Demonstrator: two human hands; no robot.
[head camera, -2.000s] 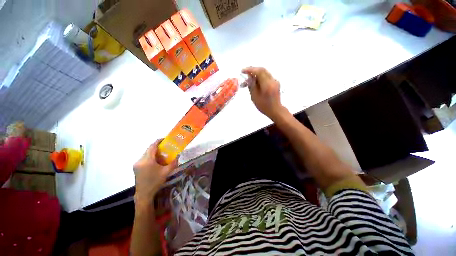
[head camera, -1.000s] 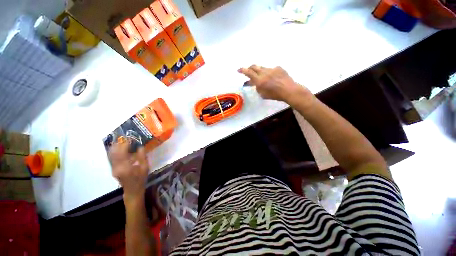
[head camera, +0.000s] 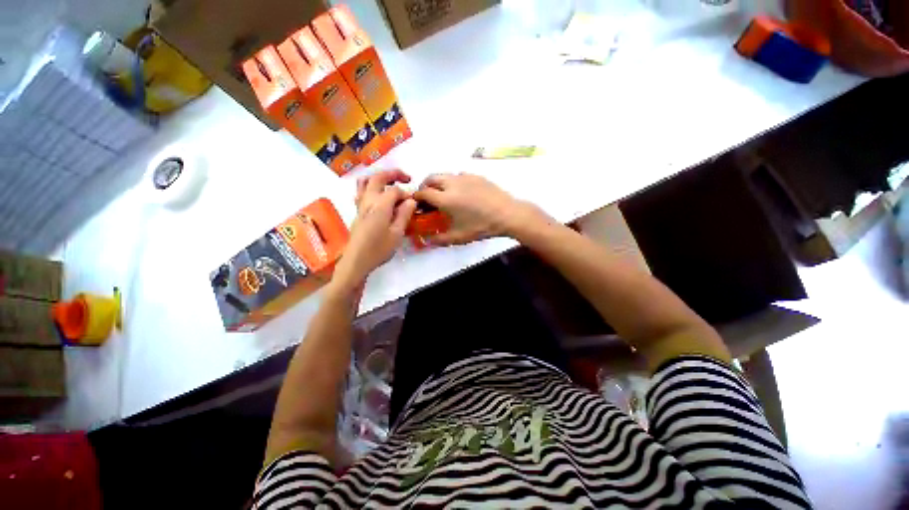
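Observation:
The coiled orange cord (head camera: 427, 225) lies on the white bench, mostly hidden by my hands. My right hand (head camera: 466, 207) holds the coil from the right. My left hand (head camera: 381, 217) is at the coil's left side with bent fingertips near my right fingers; whether it grips anything is hidden. One orange and black retail box (head camera: 279, 263) lies on the bench left of my hands. Three orange retail boxes (head camera: 334, 95) stand in a row behind. A thin yellow-green strip, perhaps a cutter (head camera: 505, 152), lies beyond my right hand.
A tape roll (head camera: 169, 173) and an orange-yellow tape dispenser (head camera: 88, 319) are at left. Brown cartons (head camera: 435, 18) stand at the back. An orange and blue dispenser (head camera: 782, 50) is at the far right. A red sleeve or garment (head camera: 48, 470) shows lower left. An open carton (head camera: 698, 234) is below the bench.
My left hand has left the retail box and moved right to the coil. My right hand has come down onto the coil. The yellow-green strip now lies in view on the bench.

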